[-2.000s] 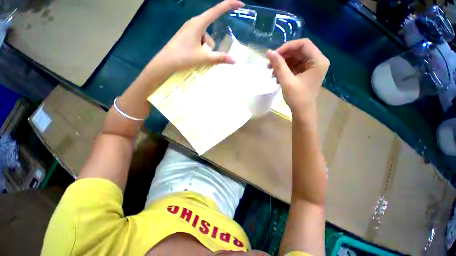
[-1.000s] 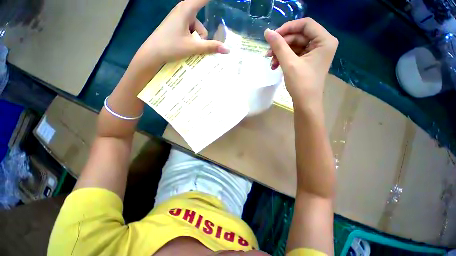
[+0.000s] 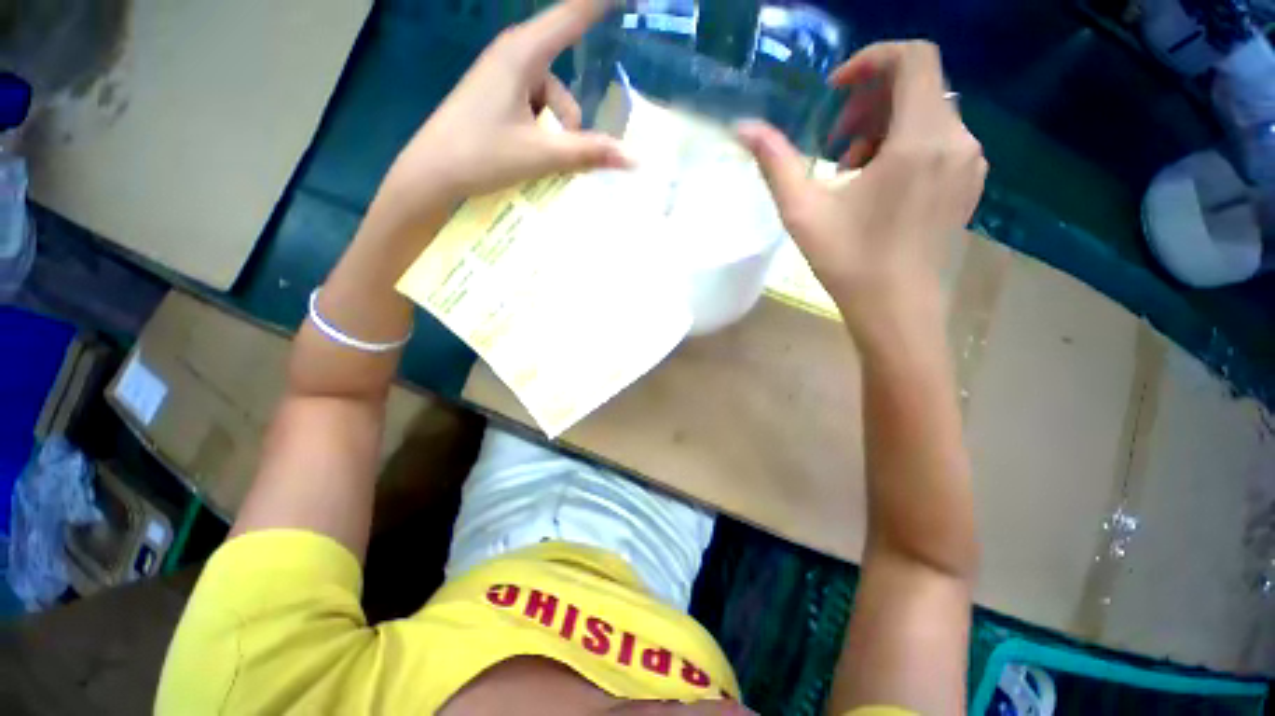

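Note:
A clear glass jar (image 3: 730,287) with a white lower part lies tilted in front of me, its clear end cut off by the top edge. My left hand (image 3: 483,133) holds a white and yellow label sheet (image 3: 559,315) against the jar's left side, thumb on the sheet and fingers at the glass. My right hand (image 3: 892,189) is around the jar's right side, thumb on its front and fingers bent at the far side. No sticker can be made out at the fingertips. Another yellow-edged sheet (image 3: 808,290) shows behind the jar.
A brown cardboard mat (image 3: 1035,406) with tape bands runs under the work to the right. A stained cardboard sheet (image 3: 182,126) lies left. Another white-filled jar (image 3: 1200,224) stands far right. A cardboard box (image 3: 210,406) is low left, a green crate (image 3: 1119,671) low right.
My right hand has gone from a fingertip pinch in front of the jar to spread fingers around its right side. My left hand still holds the sheet. The view has shifted slightly.

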